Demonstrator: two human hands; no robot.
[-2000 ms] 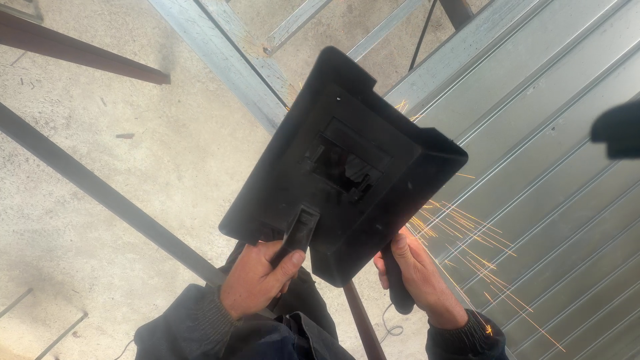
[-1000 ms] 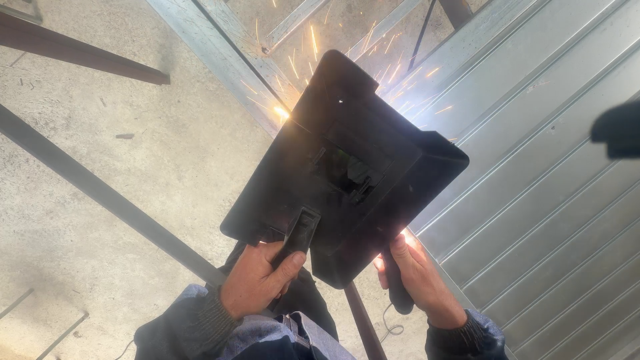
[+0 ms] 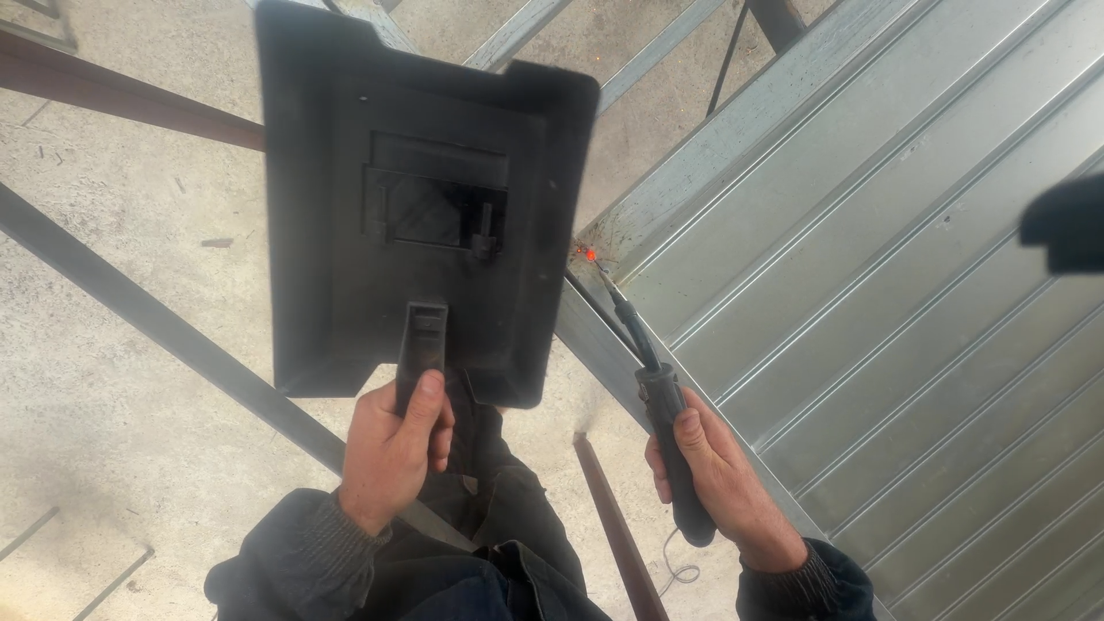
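Note:
My left hand (image 3: pixel 392 448) is closed around the handle of a black hand-held welding shield (image 3: pixel 431 276), whose inner side and dark window face me. My right hand (image 3: pixel 711 474) grips the black handle of a welding torch (image 3: pixel 668 431). The torch's narrow tip points up and left at a glowing orange spot (image 3: pixel 590 255) on a corner joint of the galvanized steel frame (image 3: pixel 621 362). Dark soot marks lie around that spot. Right of the torch, ribbed sheet metal (image 3: pixel 862 319) fills the frame.
A grey steel bar (image 3: pixel 172 332) crosses the left side above the concrete floor (image 3: pixel 112 362). Reddish-brown steel profiles stand at the upper left (image 3: pixel 129 95) and lower middle (image 3: pixel 617 526). A thin wire (image 3: pixel 677 569) curls below the torch. A dark object (image 3: pixel 1065 226) juts in at the right edge.
The shield has swung left and more upright, baring the torch and the frame's corner, which it hid before. The bright arc light and flying sparks have stopped; a glowing spot shows now.

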